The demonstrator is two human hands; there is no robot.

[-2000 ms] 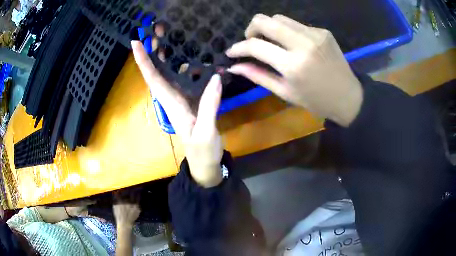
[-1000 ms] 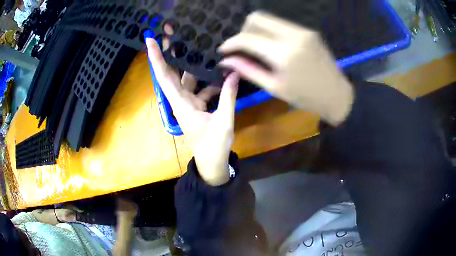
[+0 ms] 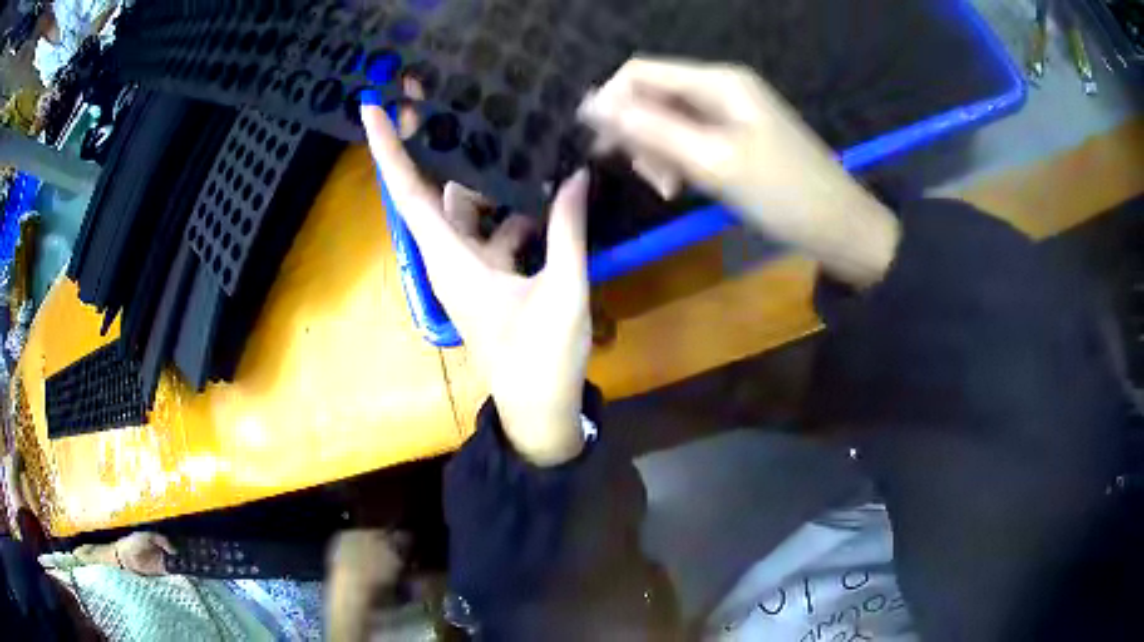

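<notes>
A black perforated sheet point(image 3: 483, 94) lies over the left part of a blue tray point(image 3: 935, 122) and extends past its left rim. My left hand point(image 3: 508, 289) holds the sheet's near edge, with the thumb in front and some fingers behind; a fingertip shows through a hole. My right hand point(image 3: 740, 151) is blurred, just right of my left thumb, with fingers bent over the sheet's right end. Whether it holds a small piece cannot be seen. The tray's inside is dark.
A fanned stack of black strips point(image 3: 169, 226) lies left of the tray on the yellow-orange table point(image 3: 339, 339). Another person's blurred hand point(image 3: 364, 577) and pale knit sleeve point(image 3: 126, 602) show at the lower left, near a black holed strip point(image 3: 238, 556). A white item with lettering point(image 3: 815, 589) is at my lap.
The perforated sheet has shifted left across the tray, and my left hand has moved slightly right and down. My right hand has drawn away from my left thumb. The neighbour's hand has moved right.
</notes>
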